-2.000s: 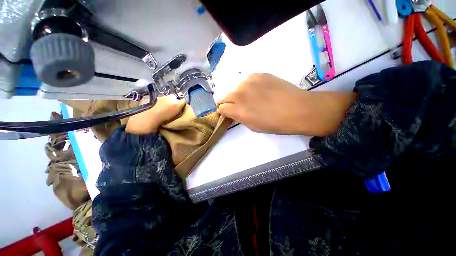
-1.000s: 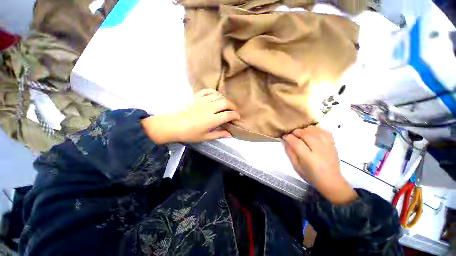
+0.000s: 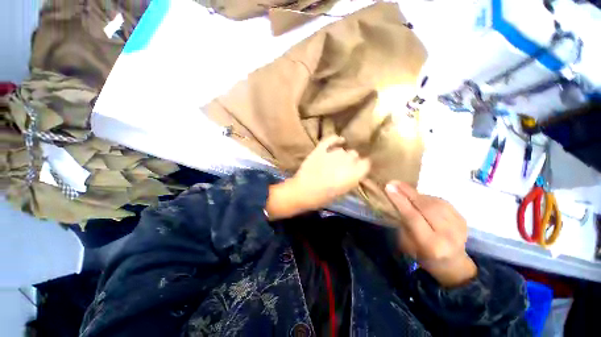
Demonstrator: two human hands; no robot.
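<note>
A tan-brown cloth piece (image 3: 277, 99) lies rumpled on the white table in front of me, its right part in the bright light by the needle area. My left hand (image 3: 324, 172) is on the cloth near the table's front edge, fingers curled on it. My right hand (image 3: 431, 227) pinches the cloth's front edge just right of my left hand. The cloth's near edge is folded between the hands. The white sewing machine (image 3: 520, 33) with a blue stripe stands at the upper right.
Red-handled scissors (image 3: 529, 214) and a yellow-orange handle (image 3: 550, 220) lie at the right. Snips with blue and pink handles (image 3: 489, 161) lie nearer the machine. Tied brown bundles (image 3: 85, 171) with white tags hang at the left. More brown cloth lies at the table's back.
Two seconds ago both hands were beside the presser foot. Since one second ago, my left hand has moved right toward my right hand, and the cloth's left part has shifted and spread.
</note>
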